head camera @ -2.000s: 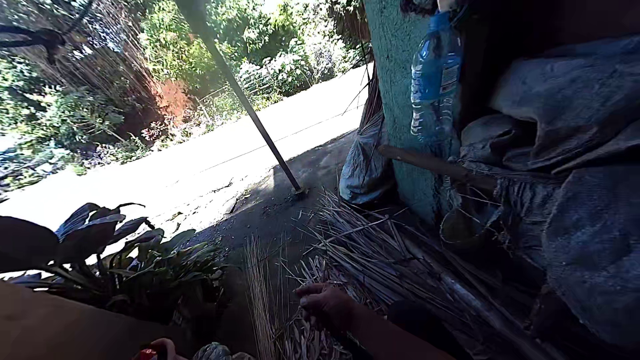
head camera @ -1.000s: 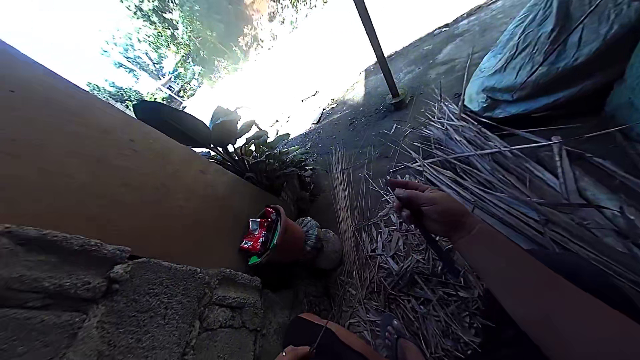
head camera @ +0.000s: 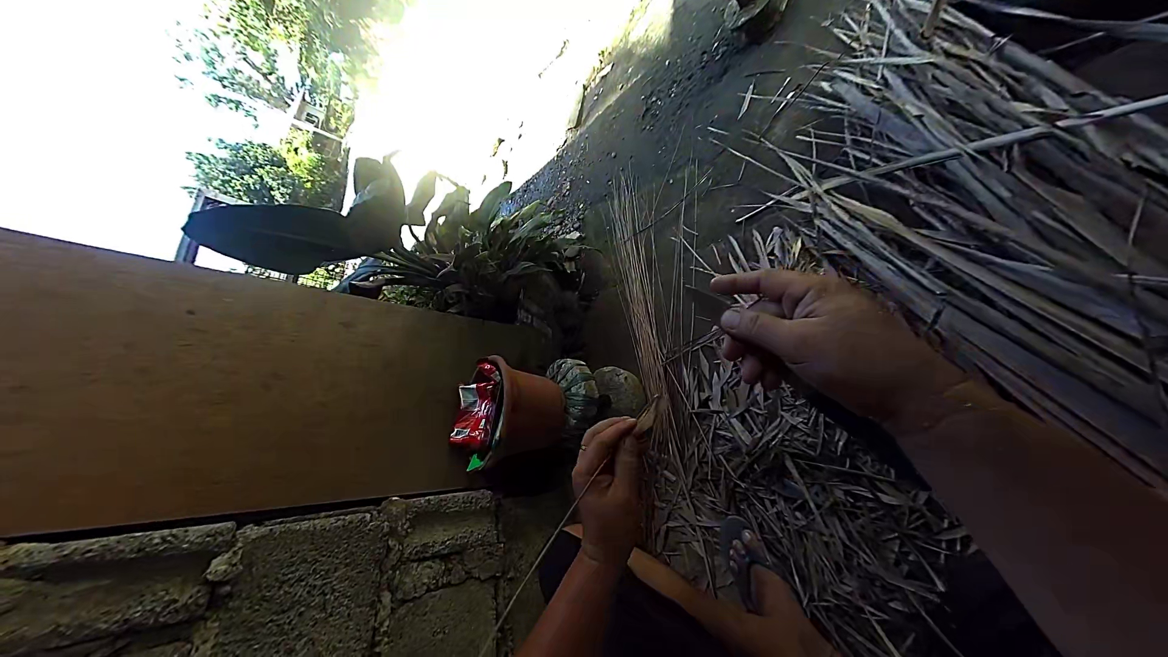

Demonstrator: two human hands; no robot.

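My left hand [head camera: 609, 488], low in the middle, pinches a thin dry leaf rib [head camera: 547, 547], with a bit of dry leaf at the fingertips. My right hand [head camera: 808, 338] is to the right and higher, its index finger stretched out. The thumb and fingers close on a dark, blade-like thing [head camera: 712, 303], which is too dim to name surely. Between and beyond the hands lies a bundle of long thin ribs [head camera: 639, 292]. Dry leaf scraps [head camera: 803, 493] cover the ground below my right hand.
A large heap of dry stalks [head camera: 995, 201] lies at the right. At the left are a brown wall [head camera: 228, 392], rough concrete blocks [head camera: 301, 575], a clay pot [head camera: 532, 410] holding red wrappers, and leafy plants [head camera: 474, 246]. A sandalled foot [head camera: 757, 566] rests among the scraps.
The view has swung down and left. My left hand, only at the lower edge one second ago, has come up fully into view with the rib. My right hand remains above the scraps.
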